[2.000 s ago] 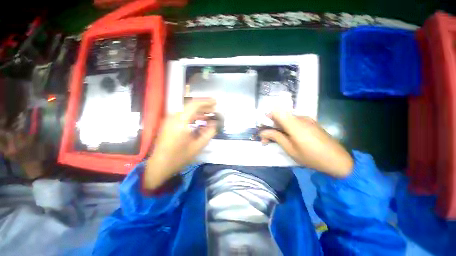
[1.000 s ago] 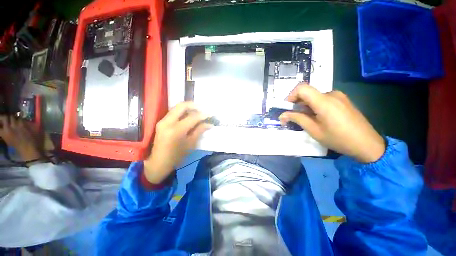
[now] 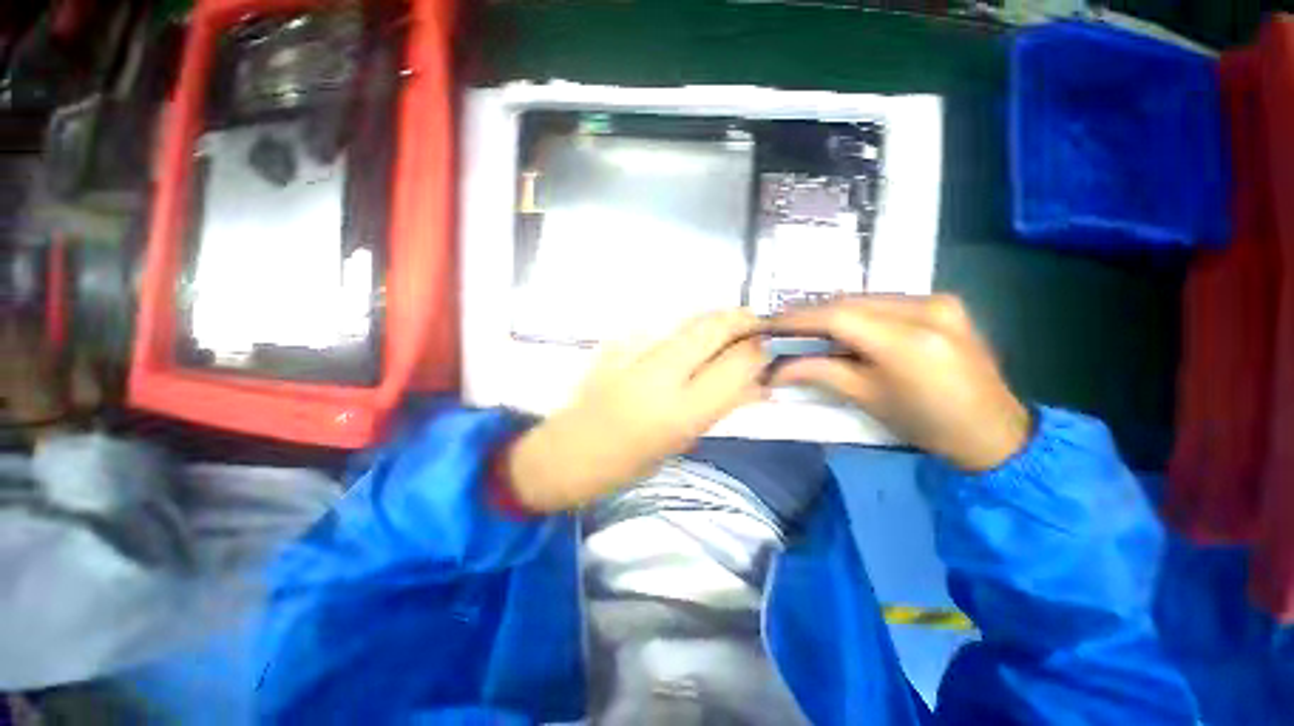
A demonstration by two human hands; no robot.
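An opened tablet lies in a white frame (image 3: 490, 270) in front of me. Its large silver battery (image 3: 646, 213) glares on the left, and its mainboard (image 3: 812, 234) is on the right. My left hand (image 3: 660, 397) and my right hand (image 3: 908, 369) meet at the tablet's lower edge, below the mainboard. Their fingertips are close together or touching. The image is blurred, and I cannot tell whether a small part is between the fingers. The hands hide part of the lower edge.
A red-orange frame (image 3: 422, 213) with another opened tablet (image 3: 270, 234) lies on the left. A blue bin (image 3: 1114, 135) stands at the back right, beside stacked red frames (image 3: 1242, 312). Another person's pale sleeve (image 3: 100, 525) shows at the lower left.
My left hand has moved right from the battery's lower left to meet my right hand. My right hand has moved slightly down and left. The neighbour's hand no longer shows clearly.
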